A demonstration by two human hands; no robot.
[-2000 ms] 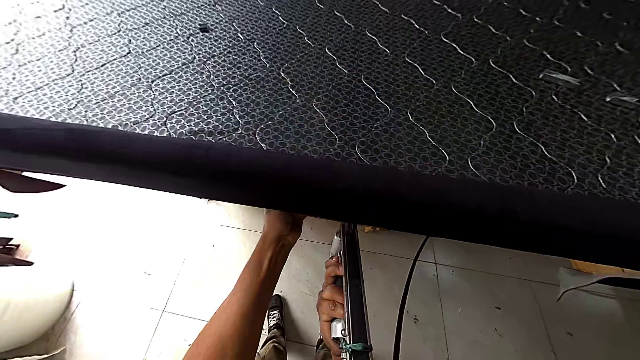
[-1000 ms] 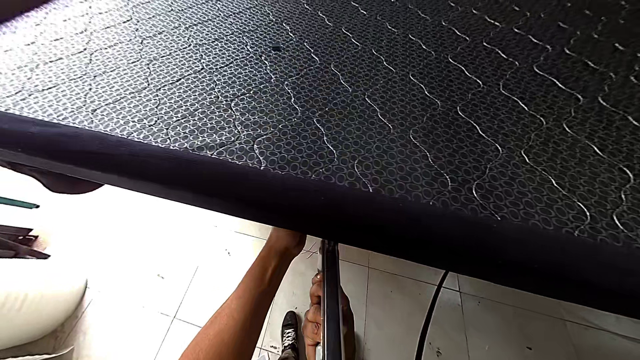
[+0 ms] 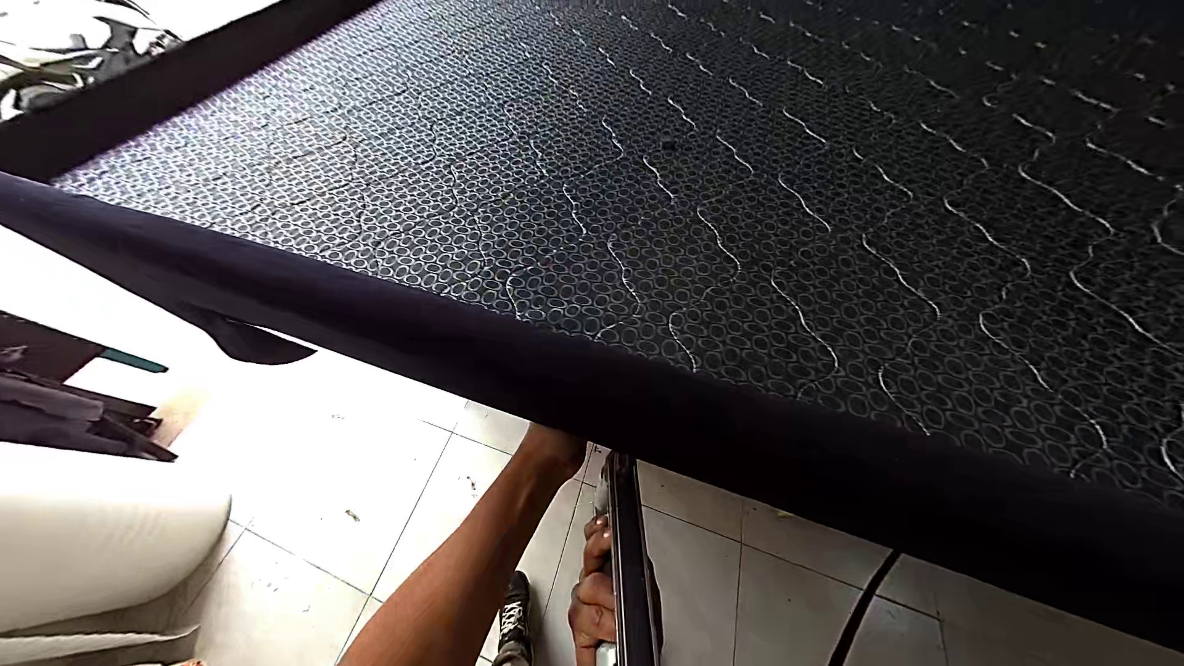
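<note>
A large panel covered in black quilted fabric (image 3: pixel 592 185) with wavy silver stitching fills the upper view, a plain dark border (image 3: pixel 518 351) along its near edge. My left hand (image 3: pixel 555 446) reaches under that edge; its fingers are hidden there, so what it touches cannot be told. Just right of it, below the border, my right hand (image 3: pixel 597 592) is wrapped around a long, narrow tool with a black and metal body (image 3: pixel 631 564), which looks like a staple gun. The tool's far end meets or passes under the border; its tip is hidden.
A white roll (image 3: pixel 102 536) lies at the lower left, with dark scraps (image 3: pixel 65 407) behind it. A loose dark flap (image 3: pixel 259 342) hangs from the border. On the tiled floor (image 3: pixel 370 481) are a shoe (image 3: pixel 514 615) and a black hose or cable (image 3: pixel 865 606). Part of a motorcycle (image 3: pixel 92 42) shows at the upper left.
The view has shifted, showing more of the panel's far left side. My right hand keeps its hold on the tool, and my left hand stays under the edge.
</note>
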